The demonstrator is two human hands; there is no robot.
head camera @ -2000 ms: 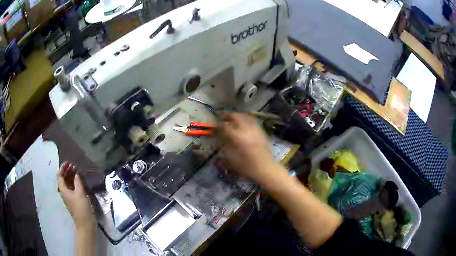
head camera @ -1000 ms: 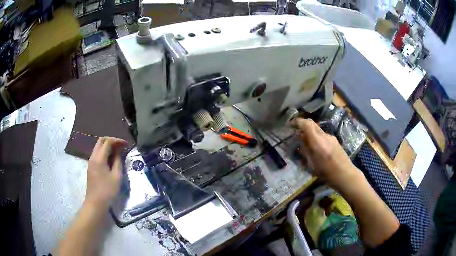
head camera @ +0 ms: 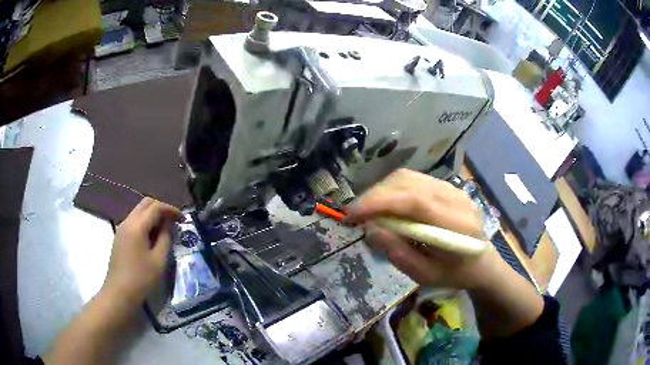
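Note:
My right hand (head camera: 427, 228) holds a slim tool with a pale handle (head camera: 435, 237) in front of the tension knobs (head camera: 331, 187). My left hand (head camera: 142, 239) is left of the needle area, fingers bent together at the edge of the dark brown fabric (head camera: 135, 135); whether they pinch anything is unclear. A fine thread (head camera: 114, 183) runs over the cloth to this hand. The off-white sewing machine (head camera: 385, 93) stands over the bed. The metal folder (head camera: 267, 289) is in front of it. Orange-handled snips (head camera: 330, 212) lie on the bed, partly hidden by my right hand.
A dark fabric piece (head camera: 14, 214) lies at the left table edge. A white scrap bin (head camera: 392, 335) with yellow and green bags is below right. A grey board (head camera: 499, 171) with a white paper piece is behind at the right. A clear bag (head camera: 488, 214) is right of the bed.
My right hand has moved left from the machine's right end toward the knobs, now holding the pale-handled tool. My left hand stays by the fabric edge. The camera view has shifted.

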